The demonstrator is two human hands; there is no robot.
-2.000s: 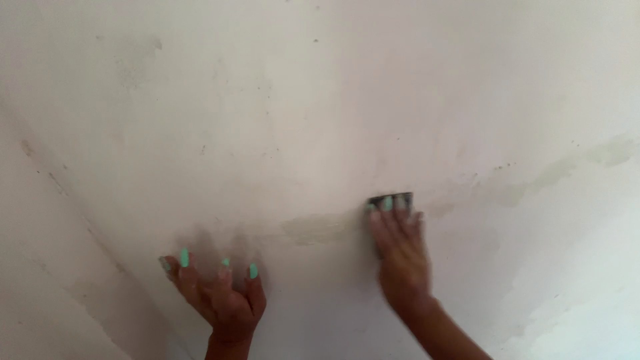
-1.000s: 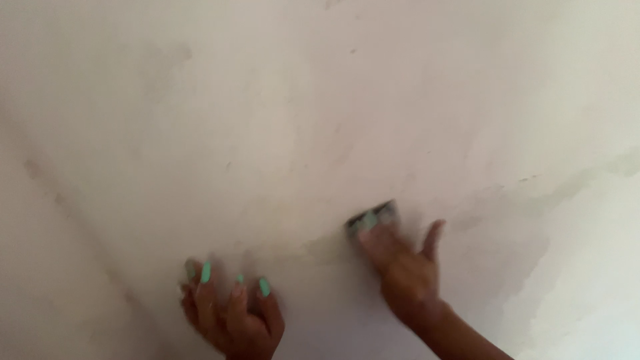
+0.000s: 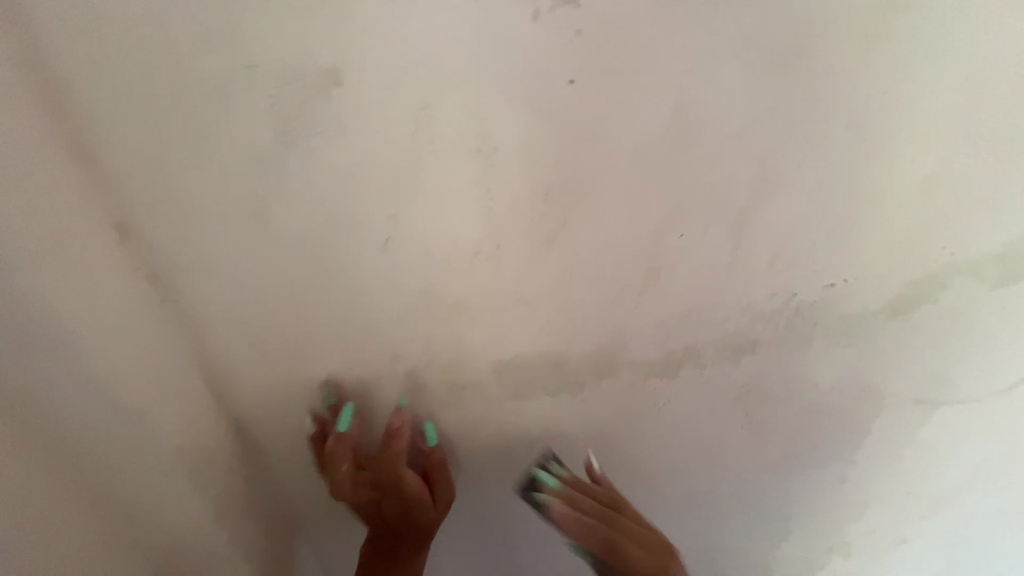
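Observation:
Under the fingers of my right hand [image 3: 604,516] is a dark, flat pad [image 3: 540,480], perhaps a sanding pad, pressed to the pale plastered surface [image 3: 496,200]. The hand is blurred, its thumb held apart. My left hand [image 3: 384,472] lies to the left, fingers spread and bent, with nothing seen in it; its fingertips are at or near the surface. Both hands have long green nails. A greyish patched strip [image 3: 560,374] runs across the surface above the right hand.
At the left a corner line [image 3: 172,308] slants down where another pale surface [image 3: 72,400] meets this one. Small dark marks [image 3: 836,283] dot the plaster at the right, and a thin crack [image 3: 960,400] lies below them.
My right hand has moved down with the pad, from the patched strip to below it. My left hand stays spread at the lower left.

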